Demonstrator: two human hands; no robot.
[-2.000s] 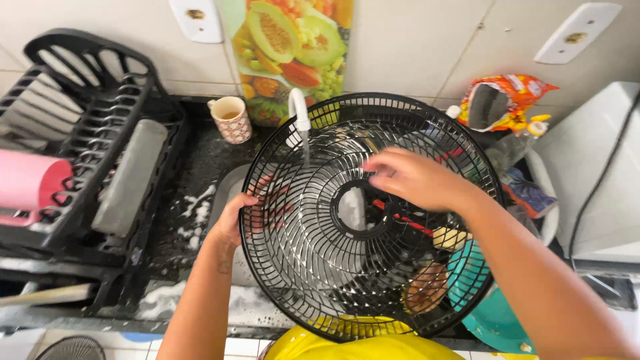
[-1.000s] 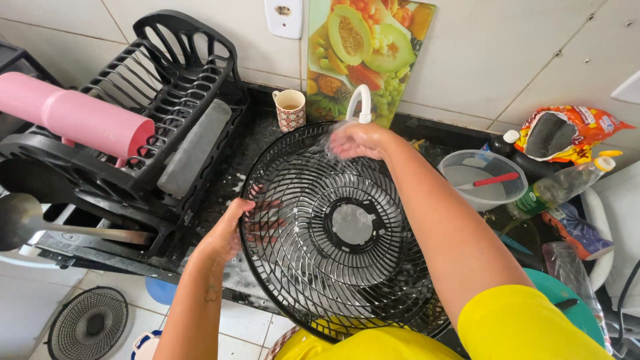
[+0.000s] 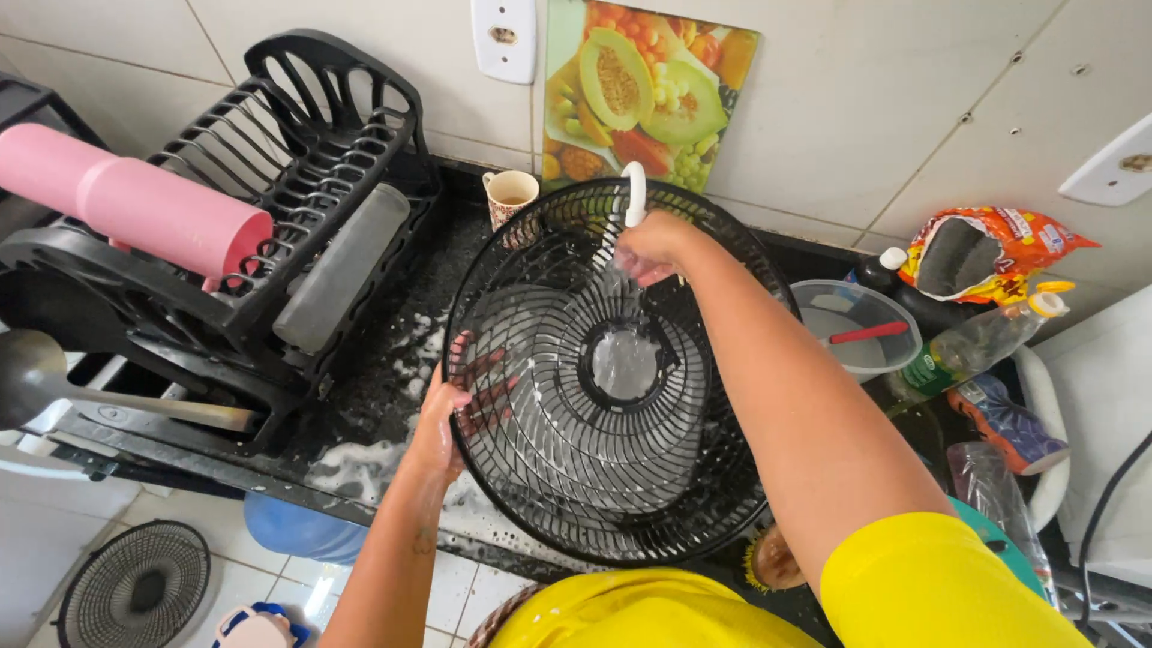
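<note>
A round black fan grille (image 3: 558,432) is tilted over the sink, wet and dripping. My left hand (image 3: 445,418) grips its left rim, the fingers behind the bars and the thumb in front. At the white faucet spout (image 3: 635,193), above the upper part of the grille, is my right hand (image 3: 652,247), its fingers curled in the running water; whether they touch the spout or the grille is unclear. Through the bars part of the metal sink (image 3: 540,396) shows. A round brush (image 3: 776,560) with yellow bristles lies near the grille's lower right edge.
Left stands a black dish rack (image 3: 342,234) with a pink tumbler (image 3: 162,202). Behind the grille are a patterned mug (image 3: 510,200) and a fruit-print board (image 3: 639,90). A plastic tub (image 3: 850,328) and a bottle (image 3: 981,346) crowd the right. Another grille (image 3: 135,585) lies on the floor.
Two seconds ago my right hand was over the middle of the grille; now it is up at the spout. My left hand keeps its hold on the left rim. The view has shifted.
</note>
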